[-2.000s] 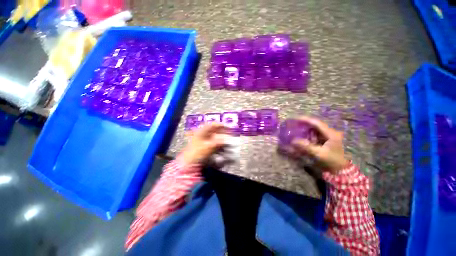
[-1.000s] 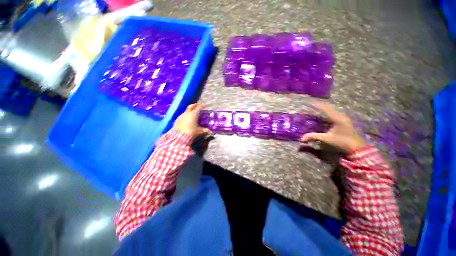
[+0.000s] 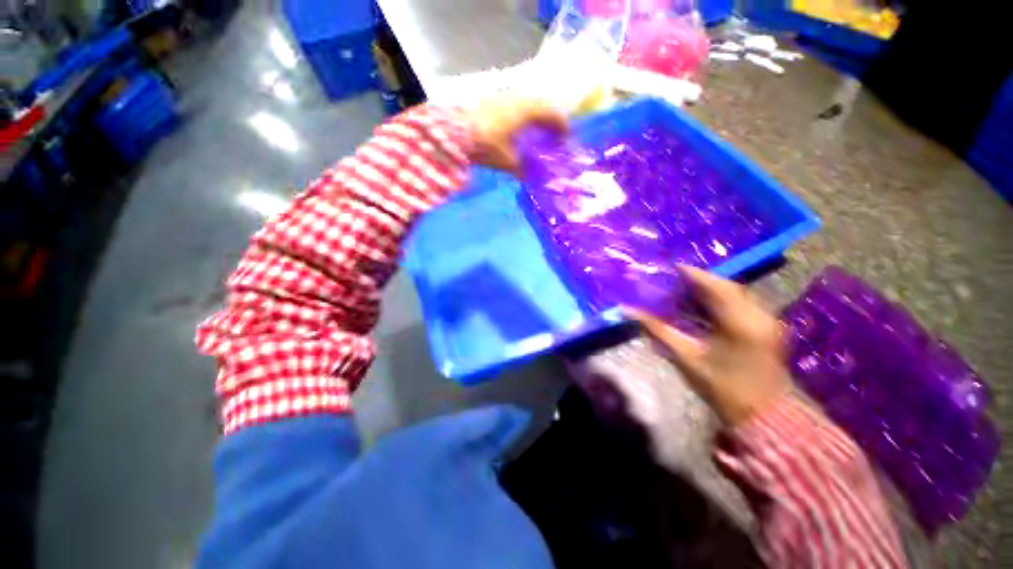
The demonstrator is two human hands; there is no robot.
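Observation:
My left hand (image 3: 517,131) and my right hand (image 3: 722,339) grip the two ends of a row of clear purple moulded parts (image 3: 578,228), squeezed end to end. The row is over the blue tray (image 3: 500,361), along the edge of the neat purple rows (image 3: 678,195) that fill its far right part. Motion blur hides whether the row touches the tray bottom. The near left part of the tray shows bare blue, with a dark shadow on it.
The stock of purple parts (image 3: 889,389) lies on the speckled tabletop (image 3: 889,200) at right. Plastic bags with pink contents (image 3: 667,45) lie beyond the tray. Blue bins (image 3: 333,50) stand on the grey floor at upper left.
The view has turned left. My hands have lifted the row from the table and carried it left over the tray. The left arm now reaches across the tray's far side.

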